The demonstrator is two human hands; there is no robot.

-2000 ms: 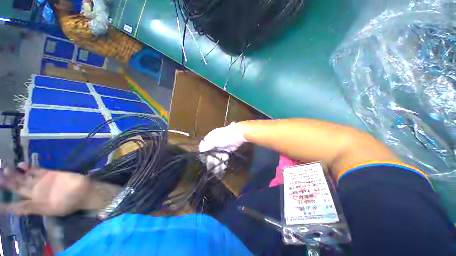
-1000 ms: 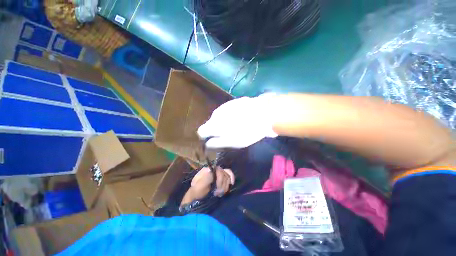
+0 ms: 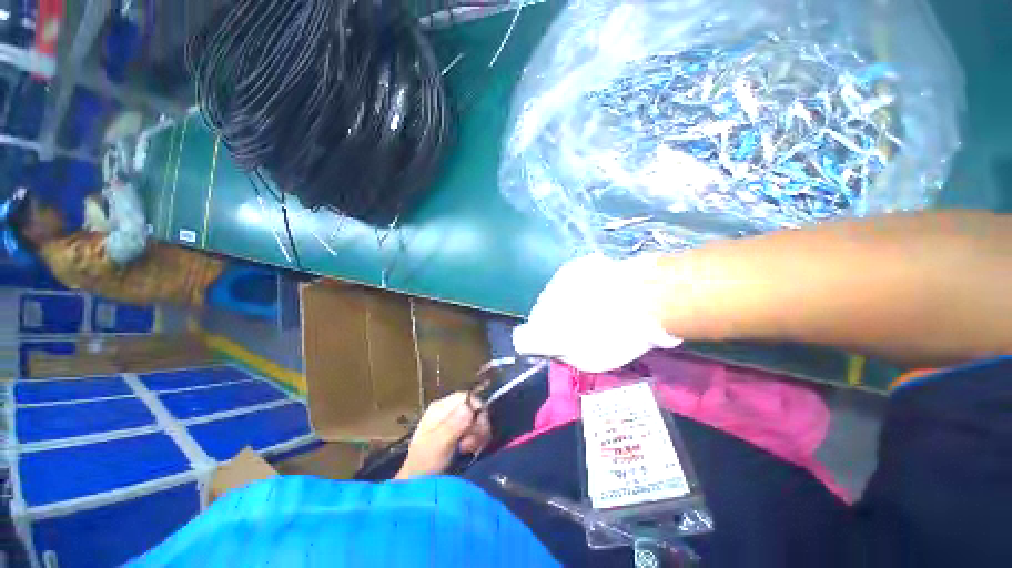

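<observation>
My bare left hand point(image 3: 447, 430) is closed on black cable point(image 3: 479, 396) low in front of my lap. Pale tips run from it up to the white-gloved right hand. My gloved right hand point(image 3: 599, 314) is closed at these pale cable ends point(image 3: 517, 383); its fingertips are partly hidden. The rest of the held cable trails down behind the blue clothing and is mostly hidden. A large glossy black cable coil point(image 3: 333, 105) lies on the green bench point(image 3: 488, 239), with loose pale ends at its lower edge.
A clear bag point(image 3: 721, 144) of blue, white and silvery slivers lies on the bench. An open carton point(image 3: 361, 361) stands beside the bench edge. Pink cloth point(image 3: 744, 411) and a badge point(image 3: 635, 449) are at my lap. Blue crates point(image 3: 100, 433) and another person point(image 3: 122, 266) are left.
The left hand has come in from the far left, and the looped cables it carried are mostly out of sight. Both hands now meet at the cable ends. The view has shifted right, showing more bag.
</observation>
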